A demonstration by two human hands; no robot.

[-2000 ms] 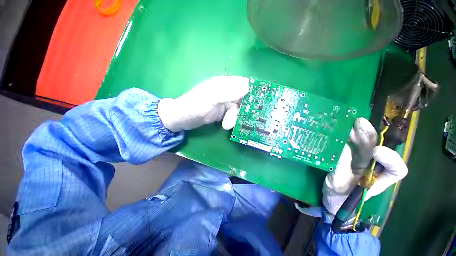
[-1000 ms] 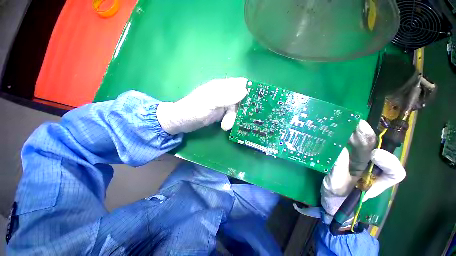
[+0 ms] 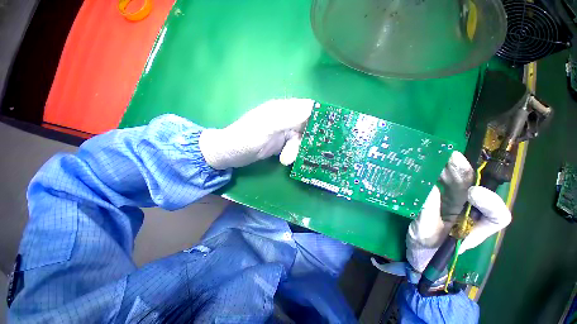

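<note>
A green circuit board with silvery solder dots is held over the green mat, tilted with its right end nearer me. My left hand, in a white glove, grips its left end between thumb and fingers. My right hand, also in a white glove, touches the board's right end with its fingers. It also holds a soldering iron with a dark handle and a yellow-green wire along it, lying across the palm. No solder wire can be made out.
A round clear magnifier disc overhangs the mat. An orange-red tray with a yellow ring is at left. At right are an iron stand, a black round fan grille and a dark green belt bearing another board.
The board has tilted slightly, so the glare on it has changed and narrowed. Both hands have barely moved and keep their hold. The board on the belt has shifted slightly toward me.
</note>
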